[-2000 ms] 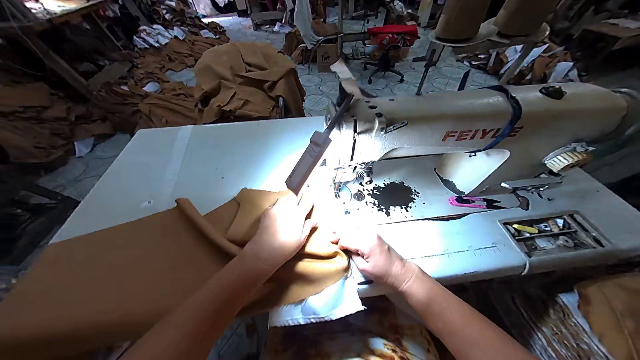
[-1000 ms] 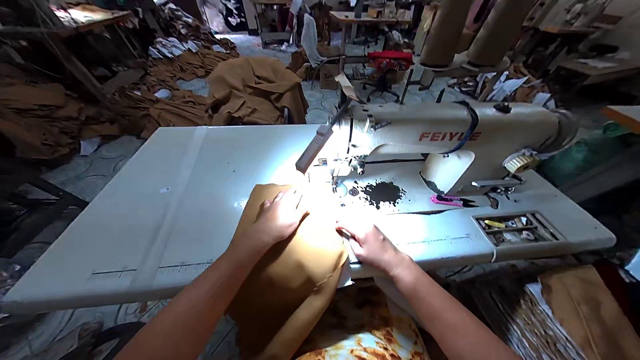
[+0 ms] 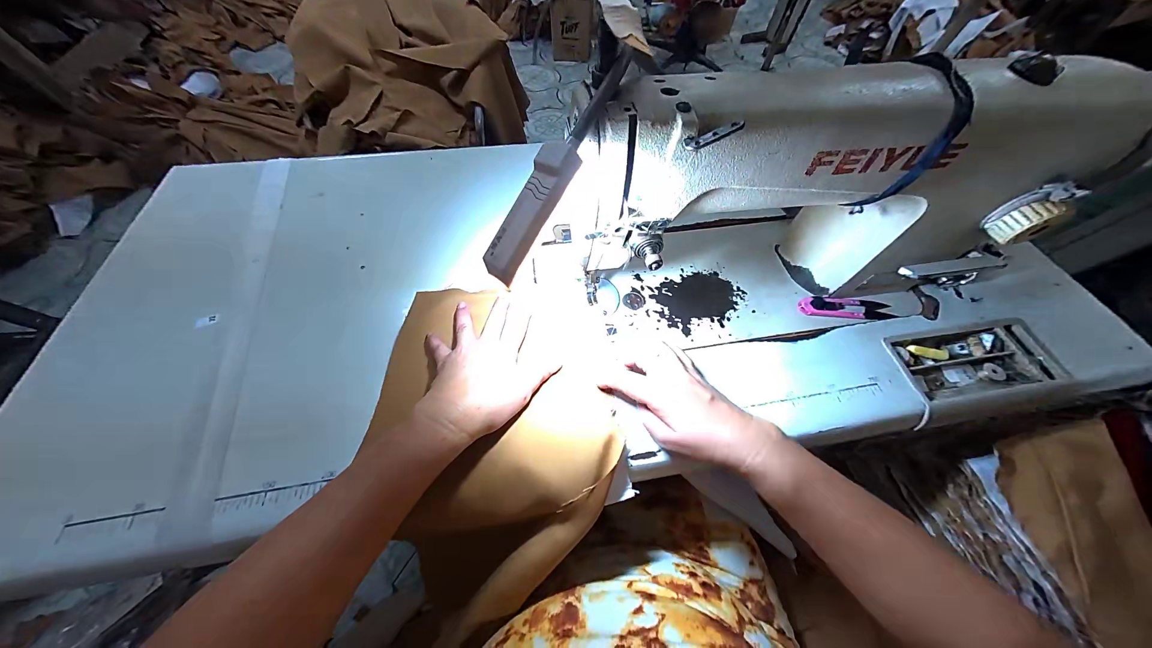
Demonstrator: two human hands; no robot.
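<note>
A tan fabric piece [image 3: 540, 450] lies on the sewing machine's white table and hangs over its front edge. My left hand [image 3: 486, 373] rests flat on this fabric with its fingers spread. At the fabric's right edge is my right hand [image 3: 679, 400], fingers bent; glare hides whether they pinch the cloth. White fabric [image 3: 733, 504] hangs below my right hand. Just beyond the hands stands the Feiyue sewing machine [image 3: 765, 135], its presser foot [image 3: 591, 286] near the fabric's far right part. A grey lamp [image 3: 533, 211] lights the needle area brightly.
Pink-handled thread snips [image 3: 841, 308] lie on the machine bed. Right of them, a recessed tray [image 3: 976, 364] holds small parts and bobbins. Tan fabric is heaped [image 3: 405, 72] behind the table. Ruler markings [image 3: 270, 493] run along the table's front edge.
Two seconds ago the tan fabric spread far left across the table and was bunched near my hands; now it lies flatter and hangs over the front edge. My left hand's fingers have spread.
</note>
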